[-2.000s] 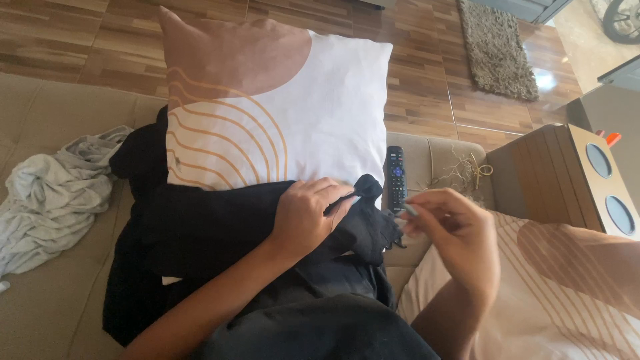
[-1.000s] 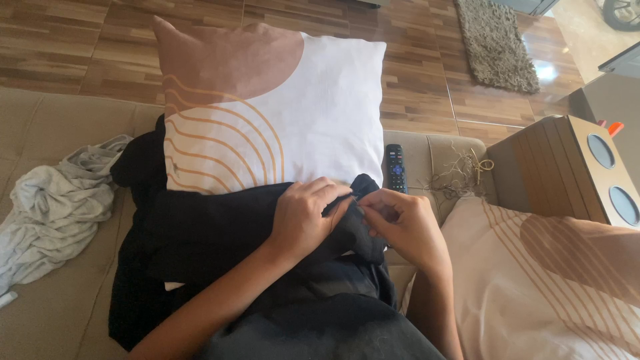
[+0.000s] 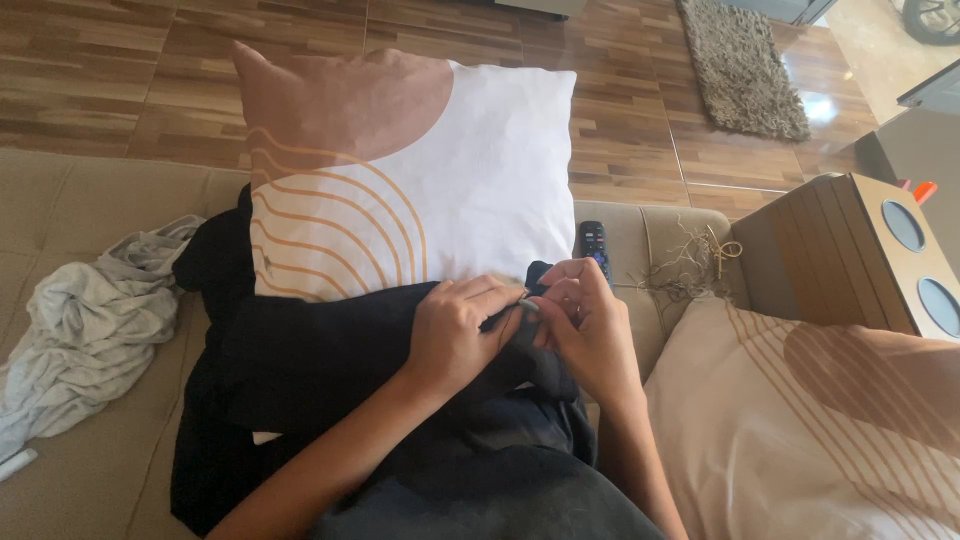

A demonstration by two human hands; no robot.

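Black cloth (image 3: 322,360) lies over my lap and across the lower part of a white and brown cushion (image 3: 495,165). My left hand (image 3: 457,330) pinches a fold of this cloth near the cushion's lower right corner. Right beside it, my right hand (image 3: 585,322) has thumb and fingertips together at the same fold, nearly touching the left fingertips. Whether a small thing such as a needle is between the right fingertips cannot be made out.
A grey crumpled cloth (image 3: 105,322) lies on the sofa (image 3: 45,202) at left. Beyond my right hand are a black remote control (image 3: 593,244) and tangled threads (image 3: 694,259). A wooden armrest tray (image 3: 892,255) with round recesses and a second cushion (image 3: 750,420) are at right.
Two seconds ago my right hand was apart from the cloth, to the right; it came in to the fold beside my left hand and is still there. My left hand has stayed on the cloth.
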